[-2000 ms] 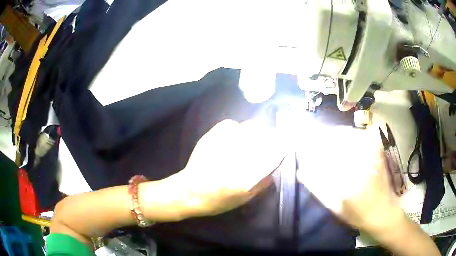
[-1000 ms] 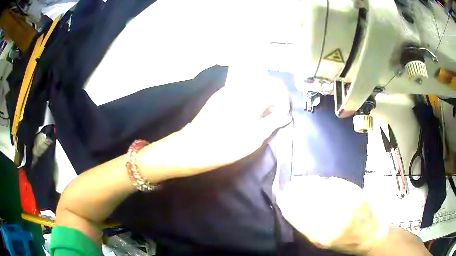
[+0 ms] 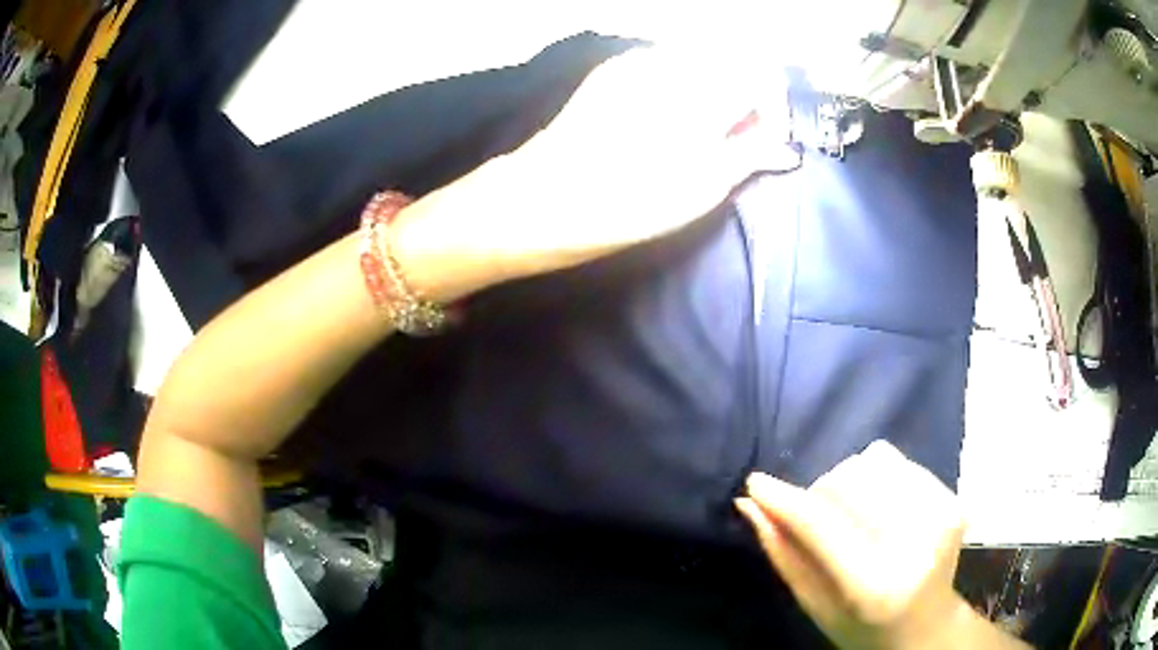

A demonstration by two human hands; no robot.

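A dark navy garment panel (image 3: 597, 368) lies across the white machine table, with a seam or folded strip (image 3: 771, 273) running from the presser foot (image 3: 832, 125) toward me. My left hand (image 3: 660, 140) lies on the cloth just left of the presser foot, its fingers washed out by the lamp. My right hand (image 3: 864, 533) is at the table's front edge, thumb and fingertips closed on the cloth edge at the near end of the strip. The needle itself is hidden by glare.
The cream sewing machine head (image 3: 1029, 51) stands at the upper right. Small scissors (image 3: 1048, 305) and black-handled shears (image 3: 1098, 337), partly under dark cloth, lie right of the panel. Yellow strips (image 3: 64, 152) lie on dark cloth at the left. A blue object (image 3: 41, 559) is at lower left.
The view has shifted, so the machine sits higher in the picture. My right hand has moved from beside the needle back toward me along the panel. My left hand stays beside the presser foot.
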